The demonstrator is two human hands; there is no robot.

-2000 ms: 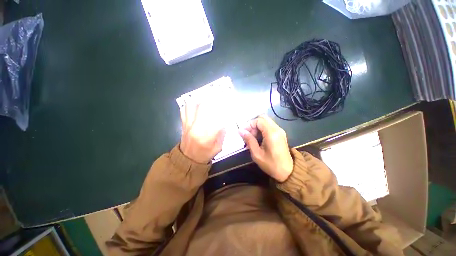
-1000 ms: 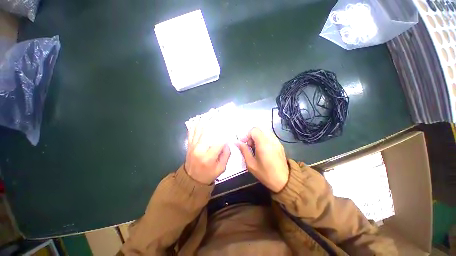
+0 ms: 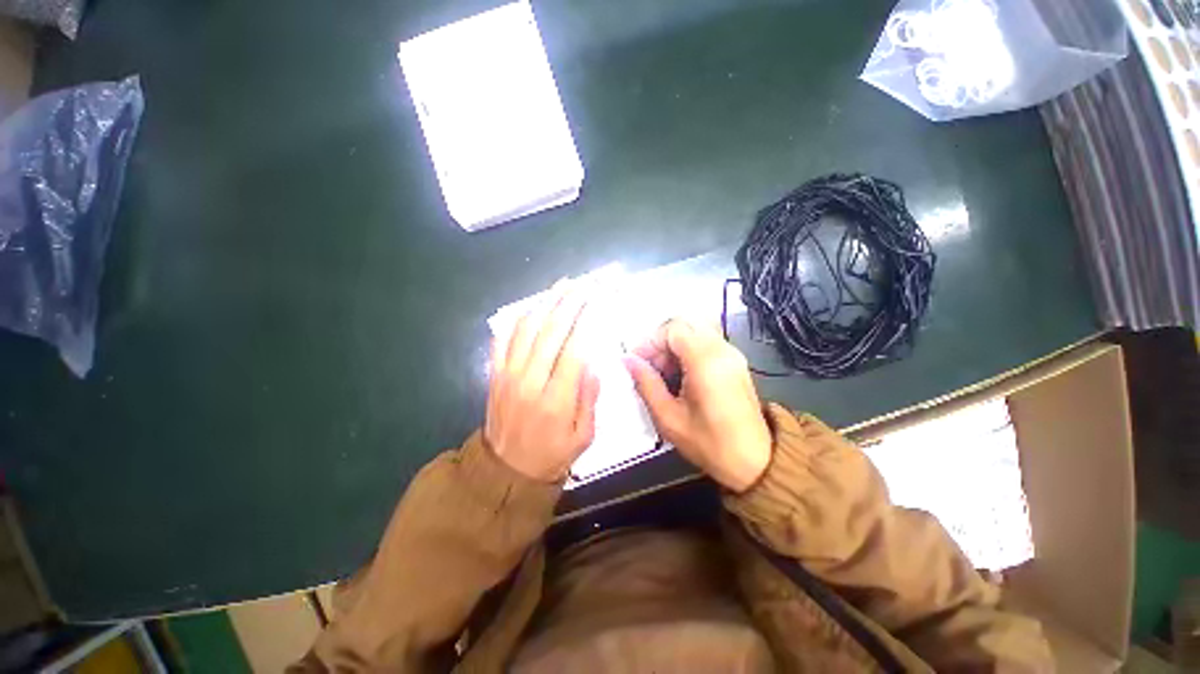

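A white cover plate lies on the dark green tabletop in front of me, overexposed by glare. A thin dark line of seal shows along its near edge. My left hand lies flat on the cover's left part, fingers spread a little and pressing it. My right hand is at the cover's right edge, thumb and index finger pinched together at a small dark bit, likely the thin seal. The fingers hide most of it. A tangled coil of black seals lies to the right of my right hand.
A stack of white covers stands farther back. A clear bin with white rings is at the back right, beside stacked sheets. An open carton holding white covers is at lower right. A crumpled plastic bag lies at left.
The view has shifted, so the tabletop things sit lower than two seconds ago. The left fingers lie slightly differently on the cover. The right hand stays at its right edge.
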